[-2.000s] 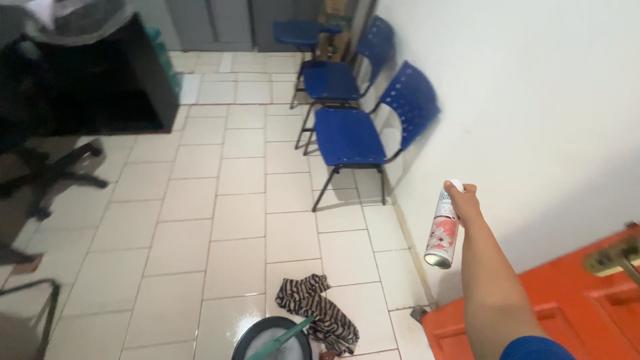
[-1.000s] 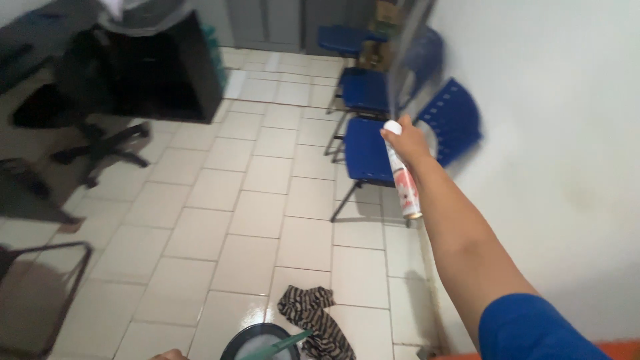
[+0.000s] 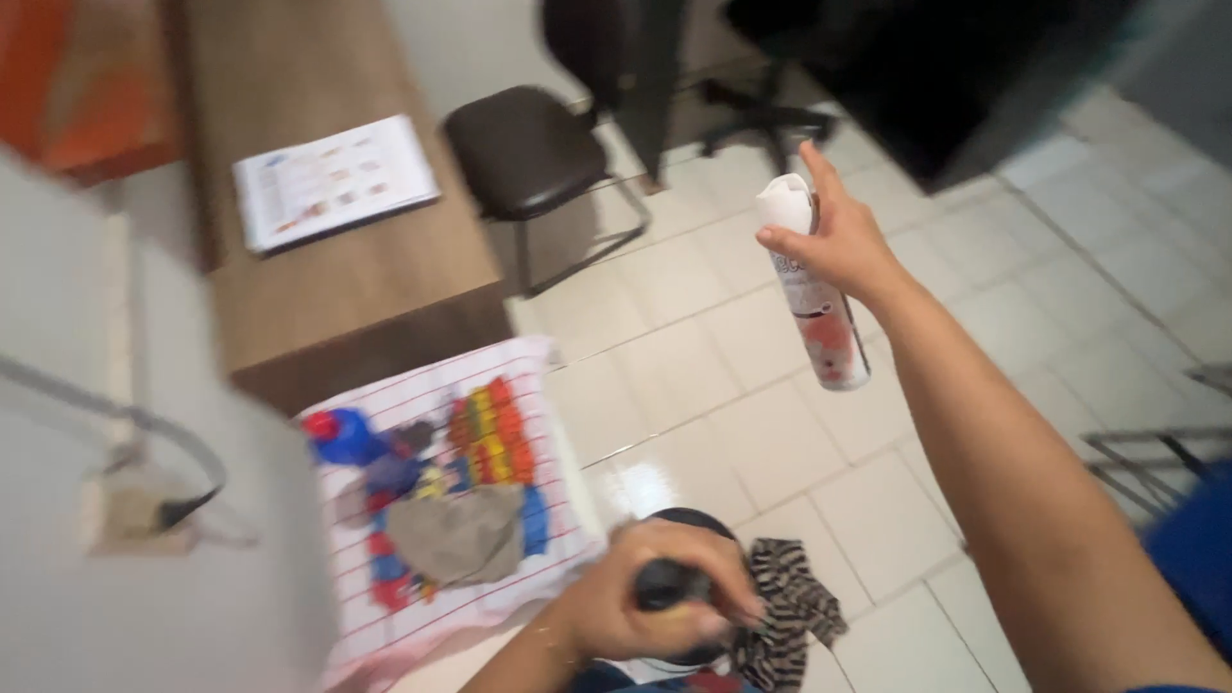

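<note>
My right hand [image 3: 842,236] is wrapped around the upper part of an aerosol spray can [image 3: 818,308] with a white top and a red flower print, held upright over the tiled floor. Low in the view my left hand [image 3: 664,592] curls around a dark rounded thing [image 3: 664,583], perhaps a handle end; blur hides what it is. Below that hand stands a dark bucket [image 3: 698,520], mostly covered by it. A black-and-tan striped cloth [image 3: 789,606] lies against the bucket's right side.
A checked cloth [image 3: 346,597] at the left bears a grey-brown cloth [image 3: 462,534], colourful items and a blue bottle [image 3: 346,435] with a red cap. Behind are a wooden desk [image 3: 356,318] with papers [image 3: 337,183] and a dark chair [image 3: 525,149]. A wall outlet with plugged cord [image 3: 144,510] is at far left.
The view has swung far left, bringing in the desk and checked cloth. My left hand has risen into view over the bucket. My right hand still holds the can.
</note>
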